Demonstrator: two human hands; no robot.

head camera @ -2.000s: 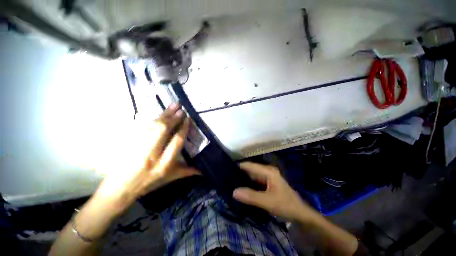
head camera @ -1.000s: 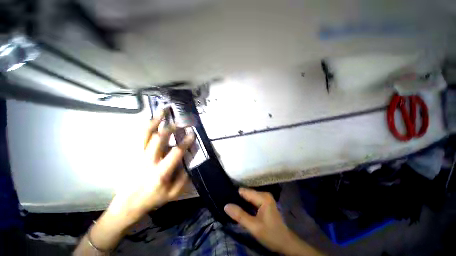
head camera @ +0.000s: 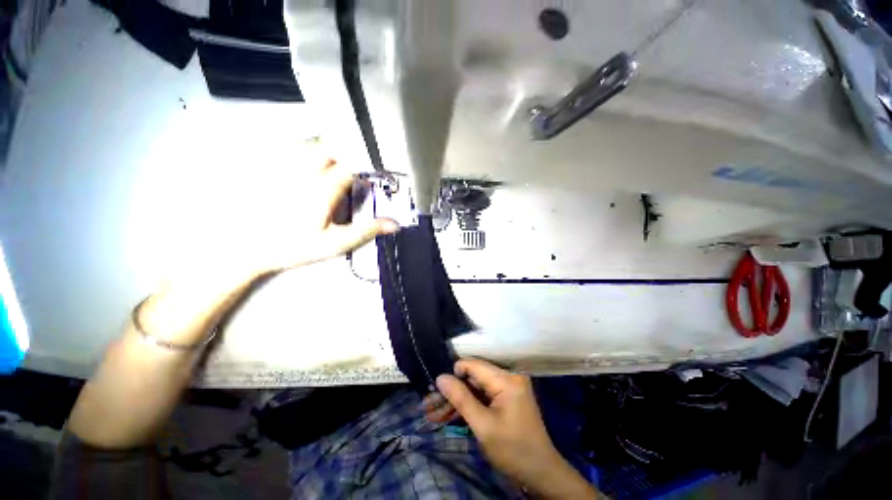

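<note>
A dark fabric panel (head camera: 423, 293) with a pale line along it runs from the needle area down over the table's front edge. A small piece of the white trim strip (head camera: 393, 202) shows beside the presser foot. My left hand (head camera: 342, 220) is at the needle area, thumb on the top of the work; its fingers are overexposed, so its hold is unclear. My right hand (head camera: 489, 398) pinches the panel's lower end at the table edge. A narrow dark tape (head camera: 360, 98) runs down to the needle area.
The white machine head (head camera: 587, 127) fills the upper right, with a knurled screw (head camera: 472, 234) beside the foot. Red-handled snips (head camera: 758, 296) lie at the right. Dark pieces (head camera: 249, 59) lie at the upper left. Dark scraps (head camera: 675, 420) and a blue crate (head camera: 650, 482) are below the table.
The view has shifted and now shows the dark pieces and tape. The panel hangs straighter, and its white strip is mostly out of sight. My left hand has moved up beside the foot.
</note>
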